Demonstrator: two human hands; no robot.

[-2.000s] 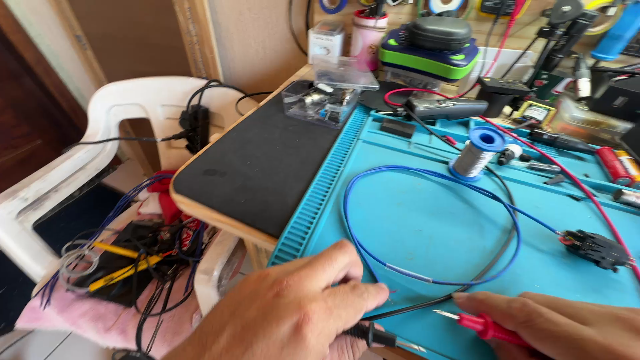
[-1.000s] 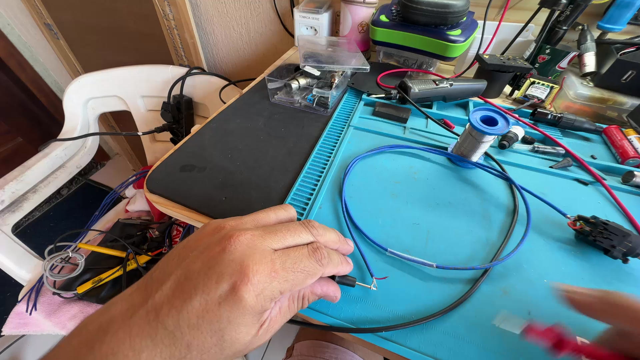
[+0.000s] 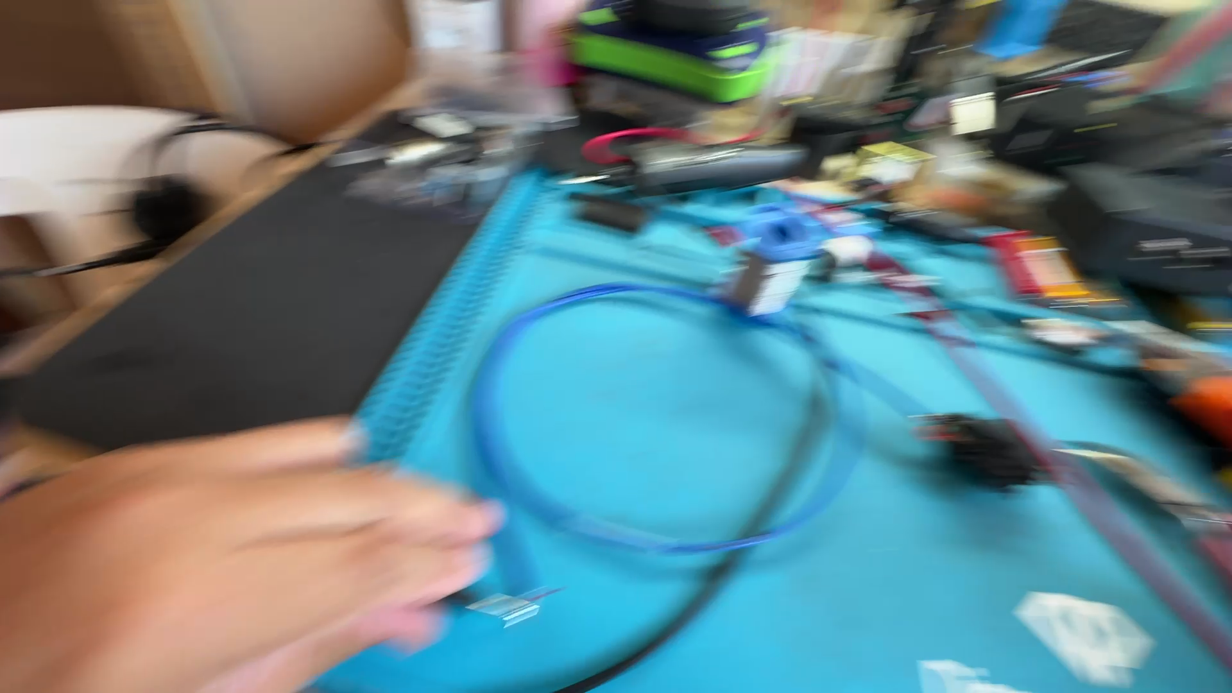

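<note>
My left hand (image 3: 279,549) grips a black cable whose bared metal end (image 3: 505,606) sticks out past the fingertips at lower left. Beside that end lies the tip of a thin blue cable (image 3: 491,385), looped in a wide ring on the blue work mat (image 3: 635,404). A thicker black cable (image 3: 717,577) curves under the ring. Farther right sits a black connector (image 3: 991,452). Behind the ring stands a solder spool (image 3: 770,265) with blue flanges. My right hand is out of view. Motion blurs the whole view.
A black pad (image 3: 260,289) lies left of the mat, with a clear plastic box of small parts (image 3: 443,154) at its back edge. A green and dark blue case (image 3: 674,58) stands behind. Tools and parts crowd the back right, and a red cable (image 3: 1011,404) crosses the right side.
My right hand, holding a red-handled tool two seconds ago, has left the view at the right. My left hand keeps hold of the black cable. The view has swung to the right.
</note>
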